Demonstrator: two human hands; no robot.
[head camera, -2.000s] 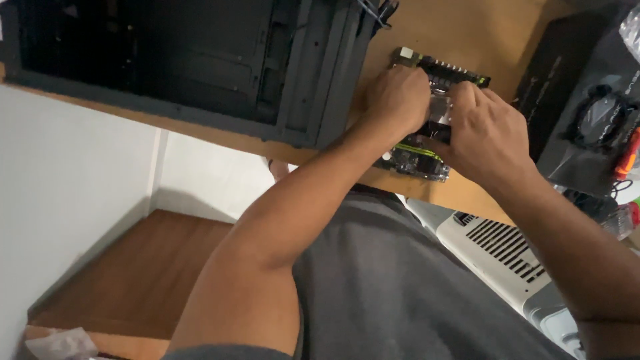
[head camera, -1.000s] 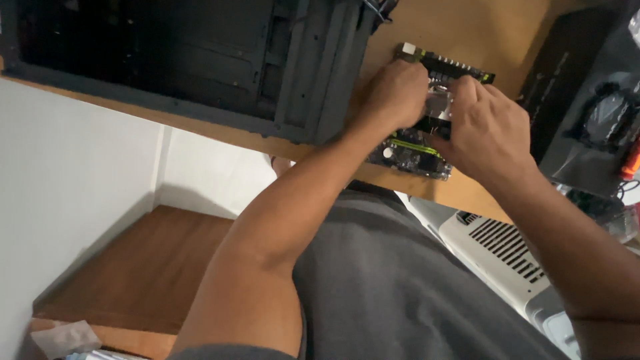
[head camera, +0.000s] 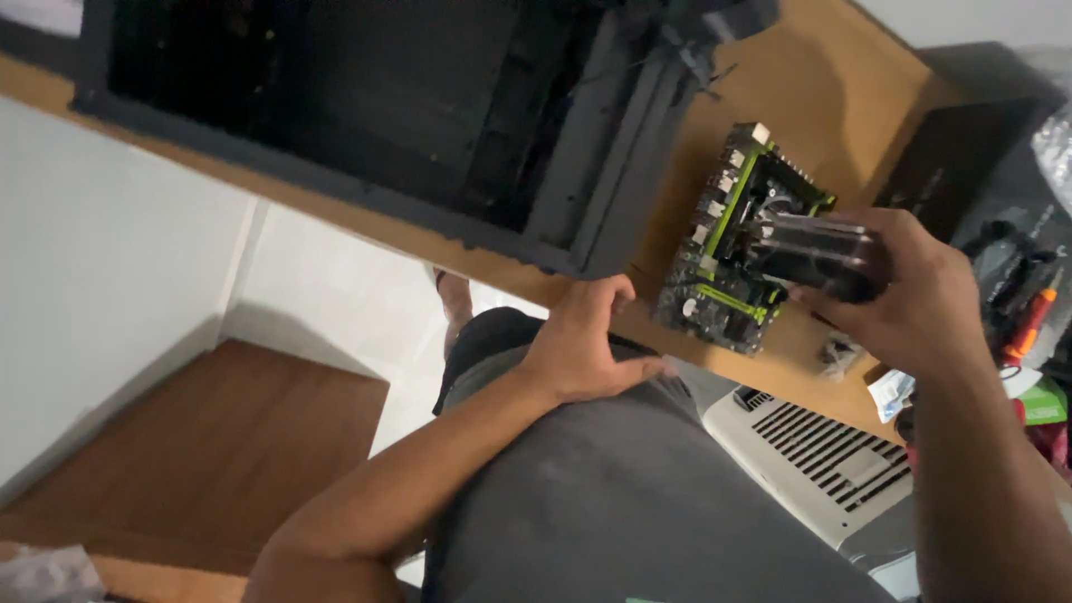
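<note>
A black and green computer motherboard (head camera: 729, 251) lies on the wooden table, to the right of a black computer case (head camera: 368, 126). My right hand (head camera: 913, 285) grips a blurred dark part with metal pipes, which looks like a CPU cooler (head camera: 812, 247), over the board's right side. Whether the cooler touches the board cannot be told. My left hand (head camera: 590, 343) is off the board, near the table's front edge, with fingers apart and nothing between them. A small clear plastic bag (head camera: 836, 353) lies just below my right hand.
A dark box (head camera: 963, 159) stands at the right, with a red and orange screwdriver (head camera: 1030, 327) and plastic wrapping near it. Below the table are a white vented appliance (head camera: 829, 452) and a brown wooden cabinet (head camera: 201, 452). The table edge (head camera: 502, 280) runs in front of the case.
My left hand has let go at the motherboard and moved down and left. My right hand has shifted right and now holds the cooler, tilted. More of the motherboard shows.
</note>
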